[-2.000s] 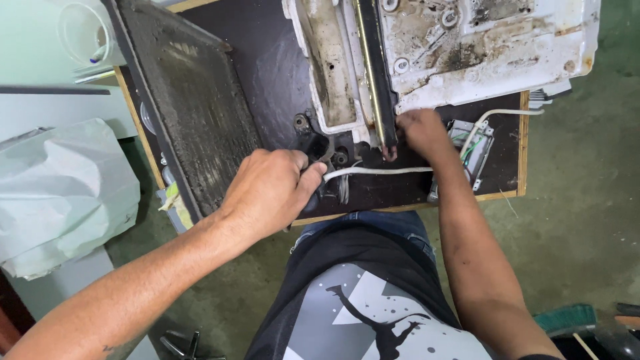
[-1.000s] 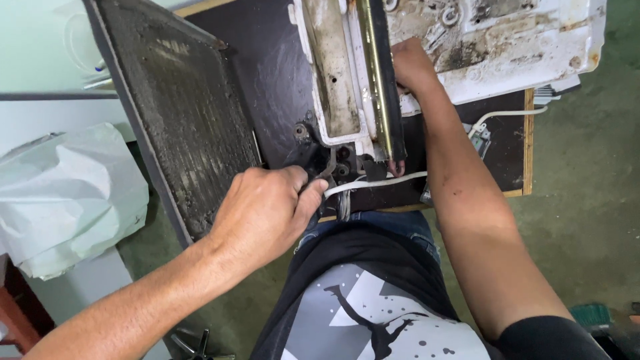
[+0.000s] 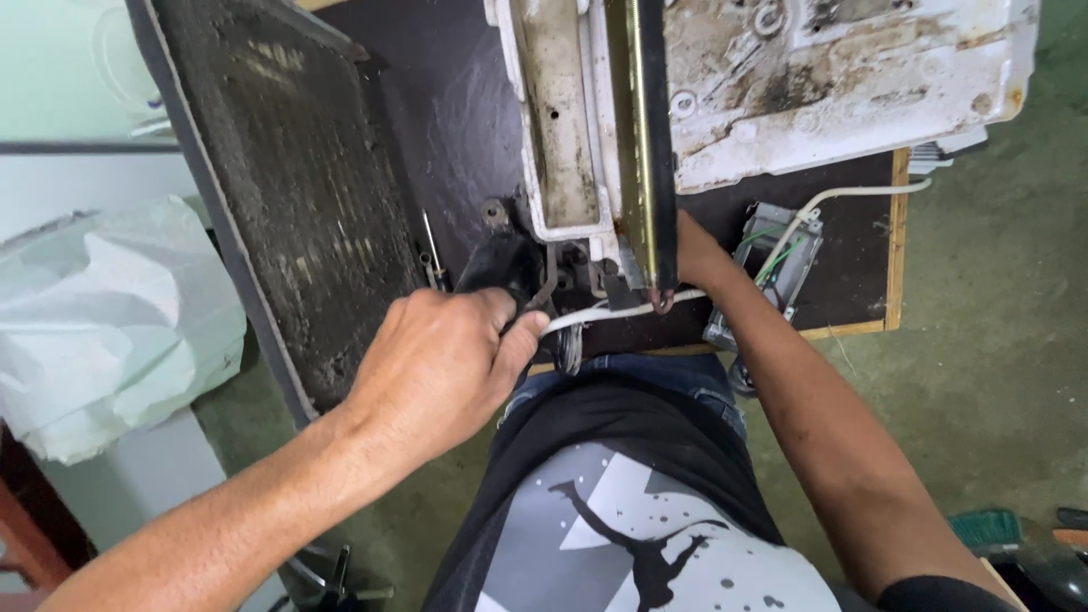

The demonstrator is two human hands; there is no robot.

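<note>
My left hand [image 3: 446, 357] is closed around a black cylindrical part [image 3: 501, 268], its thumb beside a bent metal pipe [image 3: 551, 272] and a white cable [image 3: 612, 312]. To the right, a narrow heat-exchanger coil [image 3: 648, 153] stands on edge, with a brassy side and copper bends at its near end. It rests against or beside a stained white molded housing [image 3: 557, 127]. My right hand [image 3: 697, 251] reaches behind the coil's right side; its fingers are hidden, so its hold cannot be told. A large, dirt-caked finned coil [image 3: 289, 195] leans at the left.
Everything stands on a dark wood-edged tabletop [image 3: 858, 255]. An open grey electrical box [image 3: 778, 263] with green wires lies by my right forearm. A screwdriver [image 3: 433, 242] lies beside the finned coil. The housing's broad white base [image 3: 850, 110] extends right; a plastic-covered object [image 3: 119, 314] stands left.
My right hand has moved from the narrow coil's near end to behind its right side. The coil shows more of its brassy side, and more of the black cylindrical part is visible.
</note>
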